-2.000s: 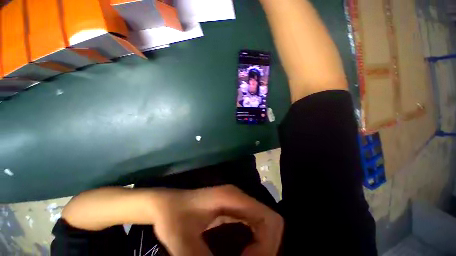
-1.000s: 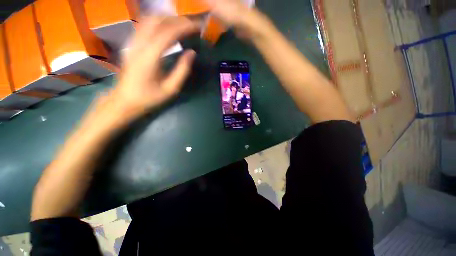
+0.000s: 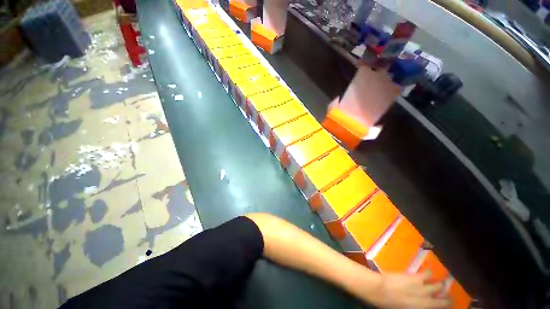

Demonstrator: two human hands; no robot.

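Observation:
A long row of orange-topped product boxes (image 3: 321, 167) runs from the top centre to the lower right, tightly side by side. Small orange closure flaps (image 3: 336, 229) stick out on its near lower side. My left hand (image 3: 416, 291) lies over the last boxes at the lower right, blurred, its fingers touching an orange box (image 3: 435, 270). Whether it grips that box cannot be told. My right hand is not in view.
The row stands on a dark green bench (image 3: 211, 145). Behind it, waiting boxes with raised pale lids (image 3: 351, 125) stand on a dark lower level. A metal-framed shelf (image 3: 422, 111) holds mixed goods. A littered floor (image 3: 90, 181) lies left, with a red object (image 3: 131, 43) beyond.
The view has swung left along the row. The smartphone and brown cartons have left the picture. My left hand is now over the row's near end; my right hand has gone out of view.

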